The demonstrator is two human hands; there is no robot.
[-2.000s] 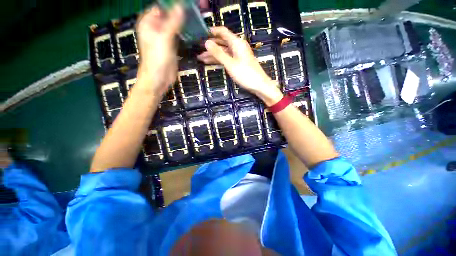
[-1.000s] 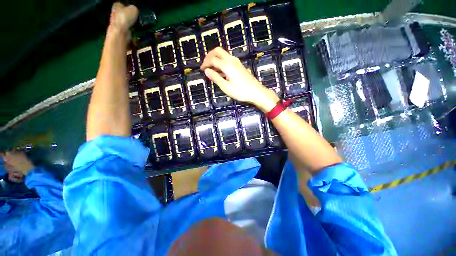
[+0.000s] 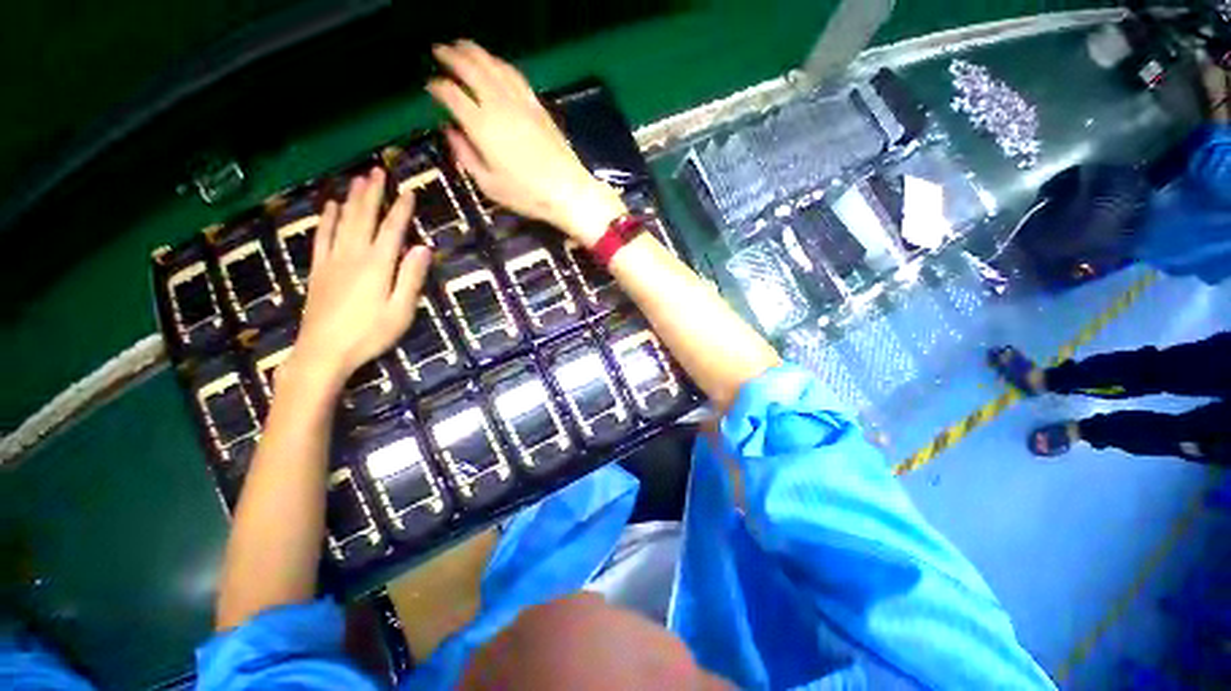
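A large black assembly tray lies on the green bench in front of me, tilted in view. It holds three rows of black phone housings with pale metallic frames. My left hand is over the middle of the tray, fingers spread, with nothing seen in it. My right hand, with a red wrist strap, is over the tray's upper part, fingers apart and nothing seen in it. Both hands hide some housings; whether they touch them is unclear.
Right of the tray are clear blister trays with grey and dark parts and a white label. A small clear object lies beyond the tray. Pinkish-white loose parts lie farther along. Another person's blue sleeve and legs show at right.
My left hand has come back from the upper left to over the tray. My right hand has moved up and left in view. The view has shifted right, showing another person.
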